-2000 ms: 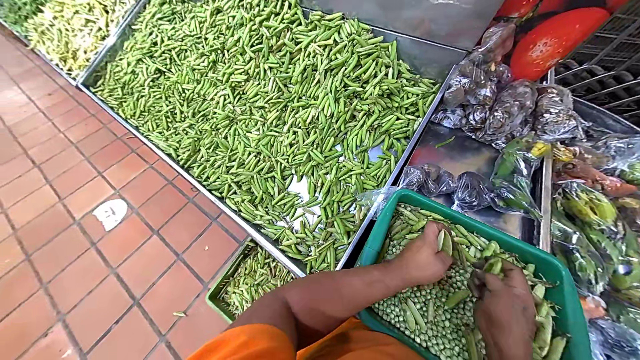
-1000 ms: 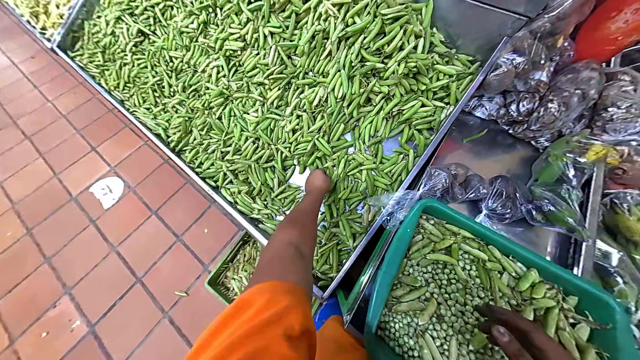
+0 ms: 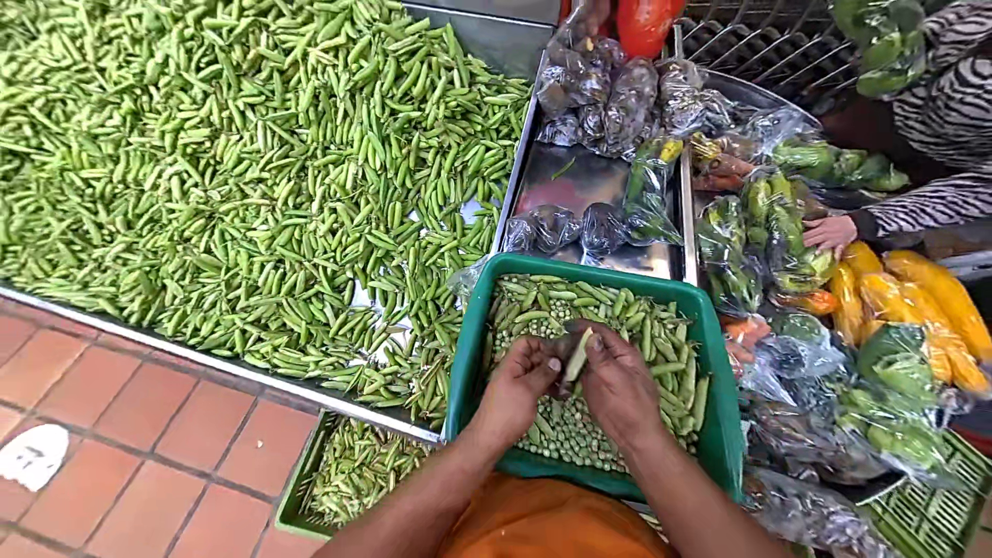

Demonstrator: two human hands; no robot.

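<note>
Over a green plastic tub point(image 3: 701, 310), both of my hands meet at a pea pod point(image 3: 577, 355). My right hand point(image 3: 616, 380) grips the pod between thumb and fingers. My left hand point(image 3: 521, 378) has its thumb and fingers bent close beside the pod's left side; whether it also pinches the pod is unclear. Beneath them the tub holds shelled peas point(image 3: 570, 434) in the lower part and whole pods point(image 3: 674, 356) along the back and right. A broad heap of pea pods point(image 3: 256, 194) fills the metal display tray to the left.
A green crate with pods point(image 3: 356, 473) stands low at the left. Bagged dark vegetables point(image 3: 601, 93) lie behind the tub. Bagged peppers point(image 3: 763, 225) and yellow plantain-like produce point(image 3: 922, 310) lie to the right, where another person's hand point(image 3: 831, 234) in a zebra-striped sleeve touches bags.
My left hand has come back from the pod heap to the tub, and my hands are now together at a pod. The view has shifted right, bringing the other person's arm into sight.
</note>
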